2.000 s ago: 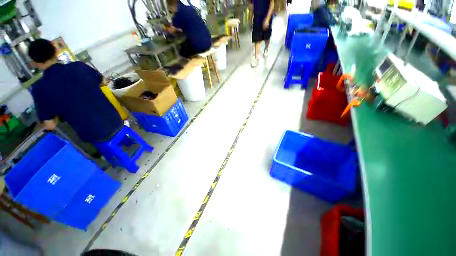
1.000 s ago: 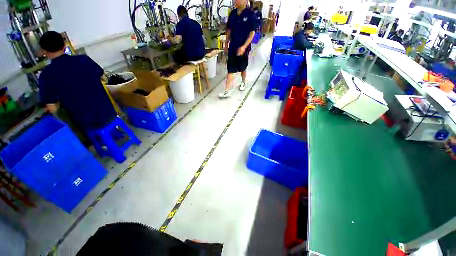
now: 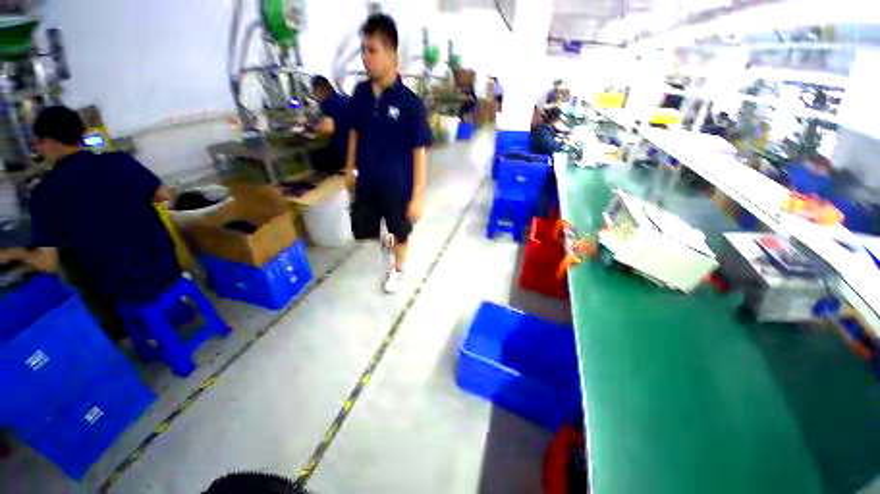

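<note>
Neither of my hands shows. A black, rounded thing with a ridged edge (image 3: 253, 483) is cut off by the bottom edge; I cannot tell what it is. A blue plastic tote (image 3: 516, 362) stands on the floor against the bench, and its inside looks empty. The long green-topped bench (image 3: 666, 386) runs along the right. A red plastic bin (image 3: 563, 461) sits low beside the bench, partly hidden by its edge, with something dark in it.
A person (image 3: 388, 145) walks in the aisle, facing me. Another person (image 3: 101, 222) sits at left by stacked blue totes (image 3: 72, 386). A cardboard box (image 3: 246, 227) stands on a blue tote. Yellow-black tape (image 3: 371, 362) marks the floor. A white box-shaped unit (image 3: 656, 241) lies on the bench.
The walking person has come much closer along the aisle. My view has shifted, and the black thing at the bottom edge shows less than one second ago.
</note>
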